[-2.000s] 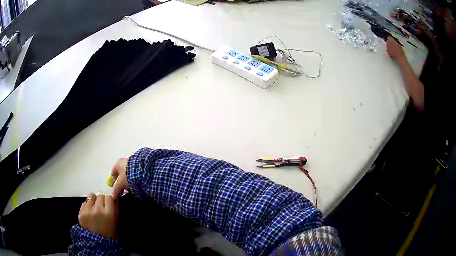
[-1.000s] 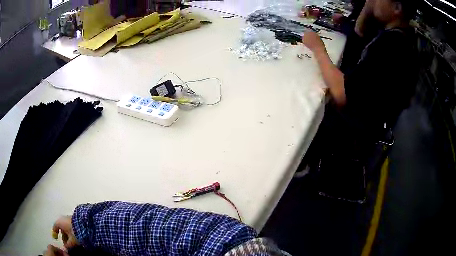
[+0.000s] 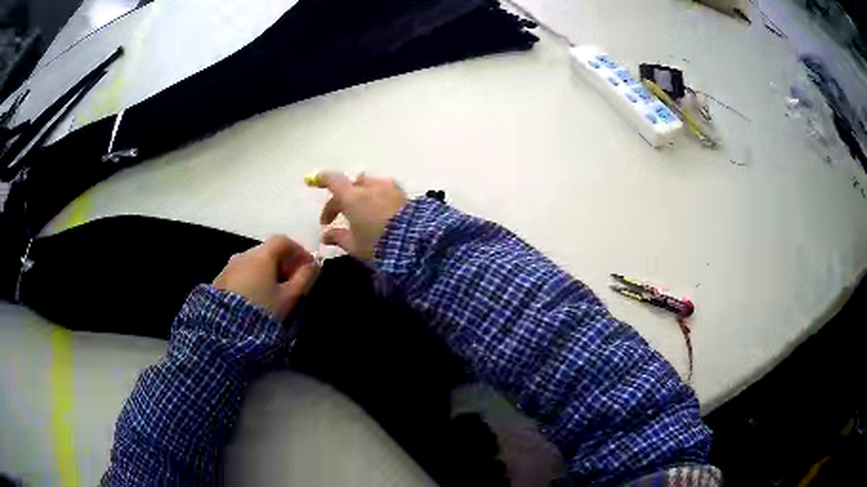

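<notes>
A black strap bundle (image 3: 133, 276) lies across the near part of the table, bound at its left end by a thin white tie (image 3: 26, 262). My left hand (image 3: 269, 274) pinches a small white tie (image 3: 319, 257) at the bundle's narrow middle. My right hand (image 3: 363, 211) is just above and right of it, index finger raised with a yellow finger cot (image 3: 311, 180), thumb beside the tie; its grip is blurred. Thread snips (image 3: 654, 295) with red wrapping and a red cord lie to the right, untouched.
A second black strap bundle (image 3: 314, 57), tied near its left end, fans across the upper table. Loose black strips (image 3: 71, 100) lie at the far left. A white power strip (image 3: 627, 95) and black adapter (image 3: 663, 80) with cable are at the upper right. The curved table edge (image 3: 789, 352) runs along the right.
The view has swung left and down, bringing the near bundle and both hands fully into view. The right hand's index finger is now raised and spread; the snips still lie on the table.
</notes>
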